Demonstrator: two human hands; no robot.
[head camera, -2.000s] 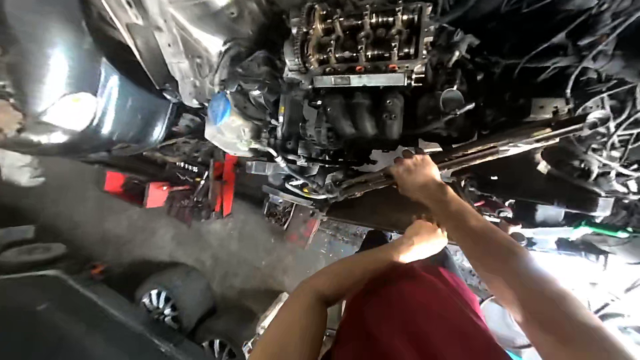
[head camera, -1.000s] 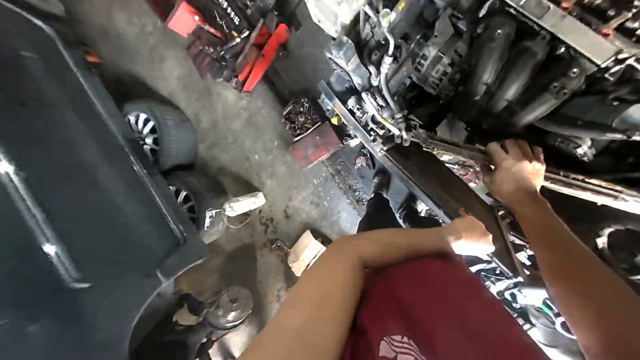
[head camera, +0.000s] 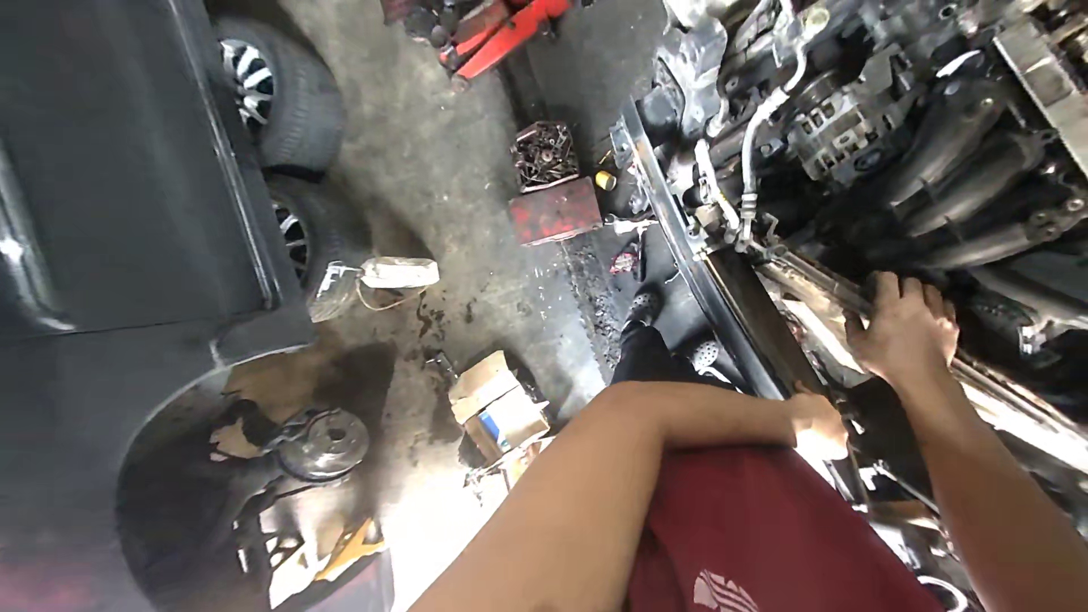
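My right hand (head camera: 905, 327) lies over a long metal crossmember (head camera: 816, 280) at the front of the engine bay, its fingers over the far edge. My left hand (head camera: 820, 425) is closed at the edge of a dark flat panel, perhaps a radiator (head camera: 761, 314), by my shirt; what exactly it grips is hidden. A black metal bar (head camera: 680, 238) runs along the panel's near side. Beyond the crossmember are the alternator (head camera: 850, 127) and the intake manifold (head camera: 977, 187), with a metal pipe (head camera: 752, 161) beside them.
On the floor are a tray of bolts (head camera: 546, 153), a red metal box (head camera: 557, 211), an open cardboard box (head camera: 497, 408), a red floor jack (head camera: 510, 38) and a plastic bottle (head camera: 399, 272). At left stands a dark car (head camera: 110, 212), with wheels (head camera: 297, 102) near it and an exposed brake disc (head camera: 327, 442).
The view has swung down and to the left, showing more floor and the dark car. Both hands stay near the crossmember and panel.
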